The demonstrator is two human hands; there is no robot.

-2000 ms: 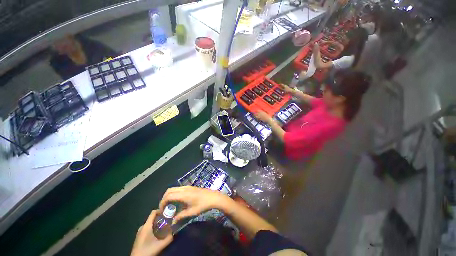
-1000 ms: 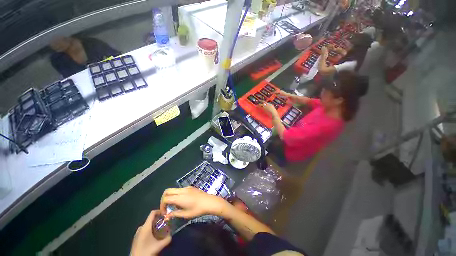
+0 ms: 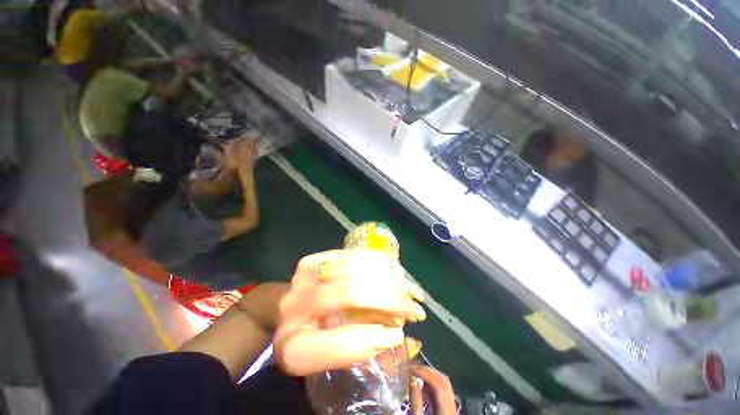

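Observation:
A clear plastic bottle (image 3: 361,385) with a yellowish top stands large and close at the bottom middle. My left hand (image 3: 345,312), with a ring on one finger, is wrapped around its upper part; the dark-sleeved forearm comes from the lower left. My right hand (image 3: 434,391) shows only as a few fingers beside the bottle's lower right side. The rest of it is hidden or cut off, so its hold on the bottle cannot be told. The bottle's base is out of the picture.
A green bench (image 3: 296,231) with a whitish strip runs behind the bottle. A person (image 3: 182,231) in grey sits at it on the left. The white shelf (image 3: 487,271) on the right holds a white box (image 3: 397,101), black compartment trays (image 3: 576,237) and a red-topped cup (image 3: 712,373).
The view has swung left, away from the fan, phone and pink-shirted neighbour. Earlier both hands were at a small bottle low in view; now a bottle is close and large, mainly in my left hand.

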